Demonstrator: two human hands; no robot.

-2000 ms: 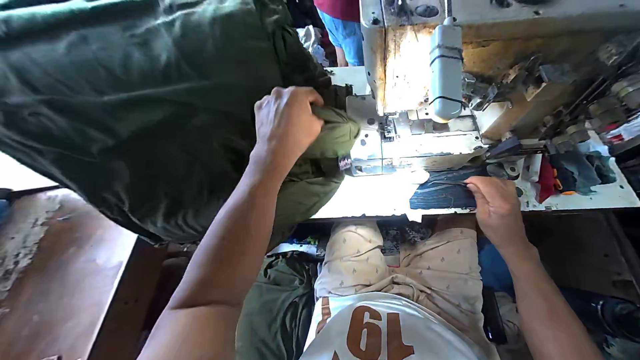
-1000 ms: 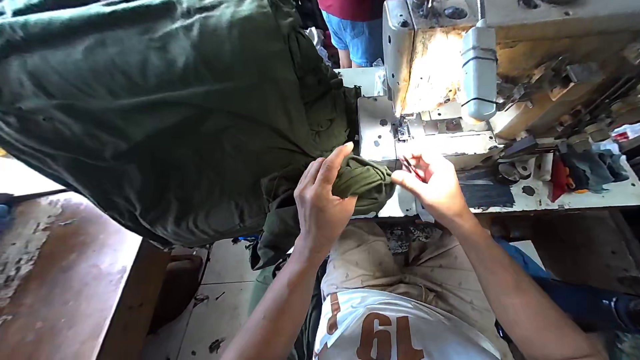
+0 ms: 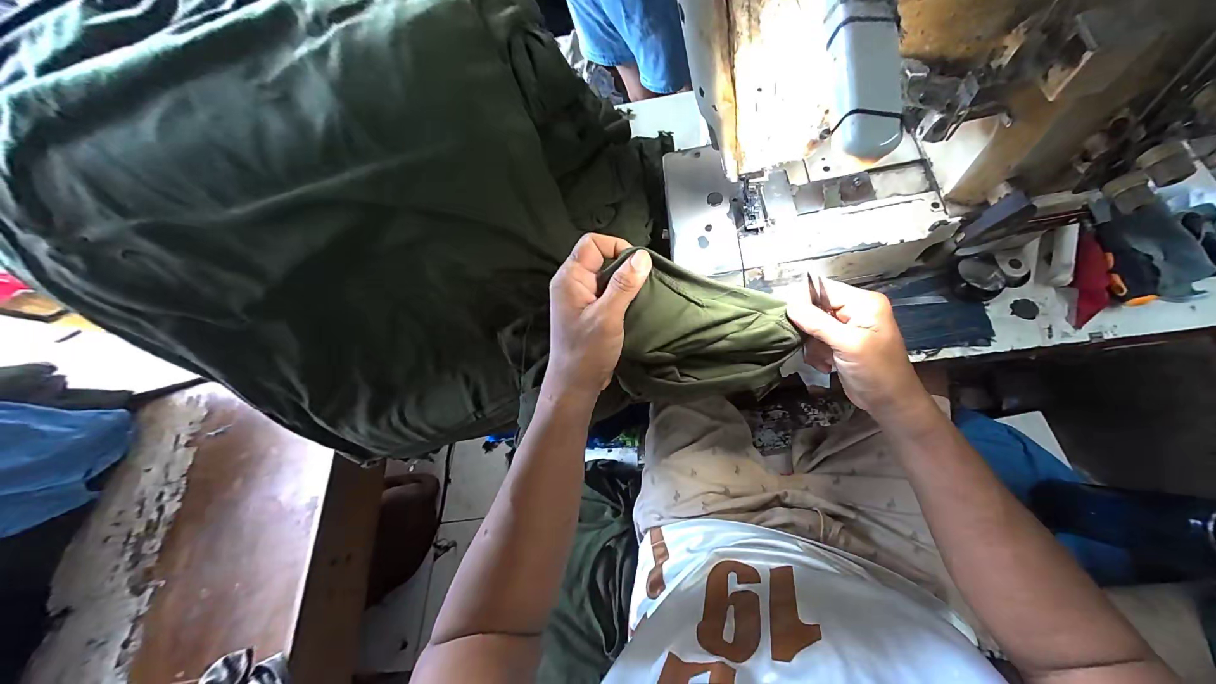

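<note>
A section of olive-green fabric (image 3: 703, 328) is stretched between my two hands, in front of the sewing machine's bed. My left hand (image 3: 594, 304) grips its left end, thumb on top. At its right end my right hand (image 3: 845, 332) pinches the edge, with small dark metal thread snips (image 3: 817, 291) also held in the fingers. The fabric joins a large dark green cloth pile (image 3: 313, 218) filling the upper left. Behind my hands is the sewing machine (image 3: 826, 199), its needle area uncovered by cloth.
A dark blue cloth piece (image 3: 940, 318) lies on the machine table (image 3: 1121, 309), right of my right hand, near a red scrap (image 3: 1091, 280). A brown wooden surface (image 3: 237, 513) stands at the lower left. Another person's legs in blue shorts (image 3: 632, 43) show behind the machine.
My right hand has left the dark blue cloth and now holds the green fabric's edge and the snips. My left hand has drawn the fabric away from the machine's needle area, toward my lap.
</note>
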